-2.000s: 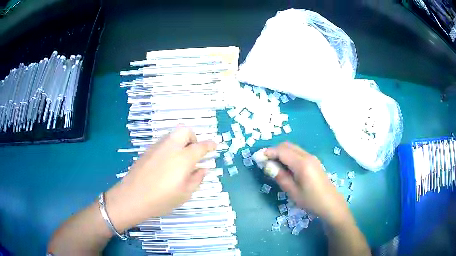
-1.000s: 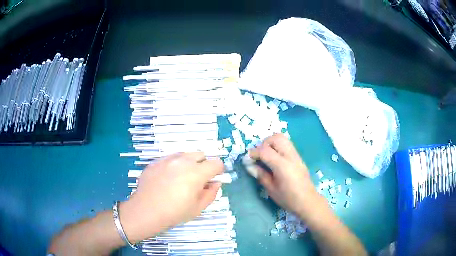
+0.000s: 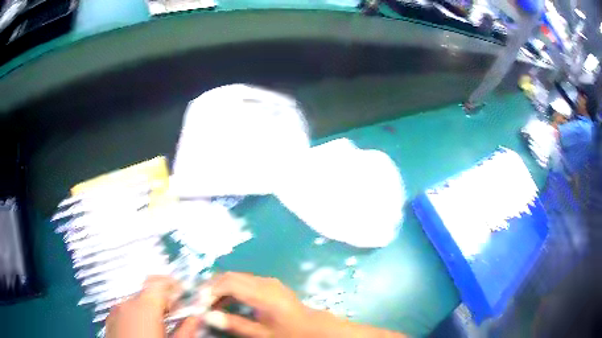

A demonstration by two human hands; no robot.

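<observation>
My left hand [image 3: 148, 310] is at the bottom edge, partly cut off and blurred, over the lower end of the row of silvery shafts [image 3: 119, 244]. My right hand [image 3: 254, 307] is just right of it, fingers bent and close to the left fingertips, with a white covering on a fingertip. What either hand holds is too blurred to tell. A pile of whitish square pieces [image 3: 214, 231] lies above the hands, beside the shaft row. More loose squares [image 3: 327, 280] lie to the right.
A large whitish plastic bag [image 3: 241, 142] with two lobes lies beyond the pile. A yellow card [image 3: 122, 177] shows at the row's top. A blue tray [image 3: 492, 274] with shafts is at right, a black tray [image 3: 13, 224] at left. People in light blue [image 3: 575, 135] are at far right.
The view has swung up and to the right, so the bench things sit lower and further left. The aisle with people has come into view. My hands are now closer together.
</observation>
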